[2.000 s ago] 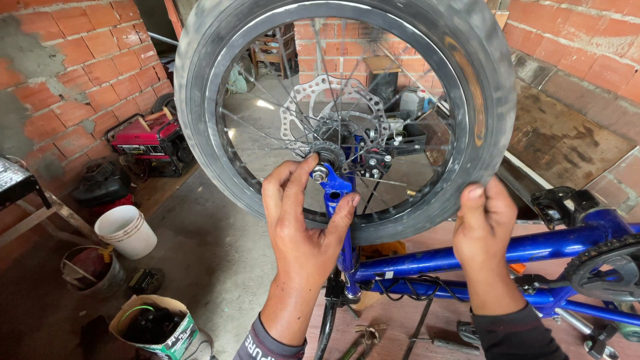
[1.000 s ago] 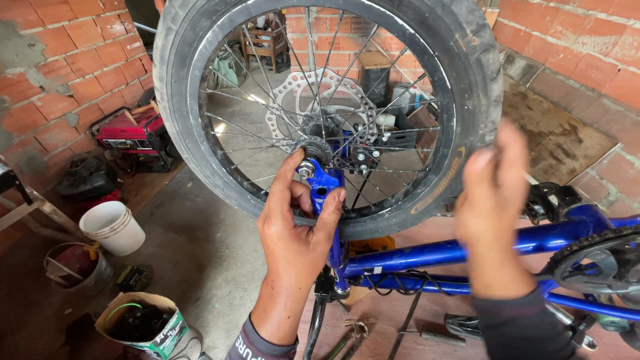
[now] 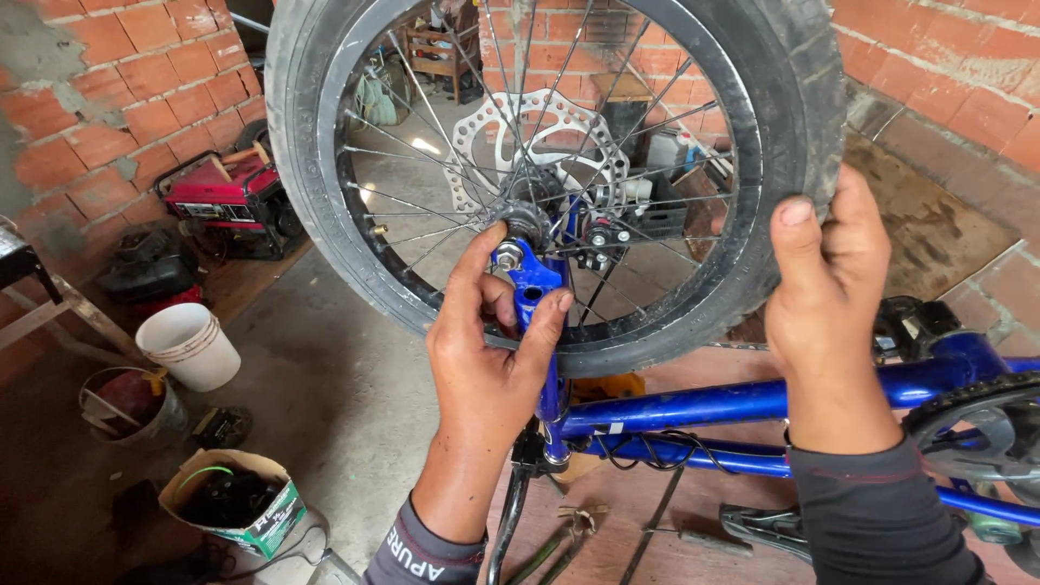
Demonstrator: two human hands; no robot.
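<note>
A bicycle wheel with a black tire (image 3: 800, 106) stands in the blue fork of an upturned bicycle frame (image 3: 682, 410). My left hand (image 3: 496, 349) holds the blue fork end (image 3: 536, 284), its index fingertip at the hub beside the axle nut (image 3: 509, 255). My right hand (image 3: 833, 301) grips the tire's right side, thumb on the near sidewall and fingers behind it. Behind the spokes are a perforated disc brake rotor (image 3: 467, 162) and a brake caliper (image 3: 600, 236). At the right is the crankset (image 3: 975, 431).
Pliers (image 3: 561, 544) and a pedal (image 3: 764, 524) lie low, under the frame. On the floor at left are a white bucket (image 3: 188, 348), a second bucket (image 3: 134, 406) with things in it, an open cardboard box (image 3: 268, 516) and a red generator (image 3: 223, 191). Brick walls (image 3: 122, 106) stand behind.
My right hand was off the tire and blurred in motion one second ago; it now grips the tire's edge. The wheel, blurred two seconds ago, now looks sharp. My left hand stays at the fork end.
</note>
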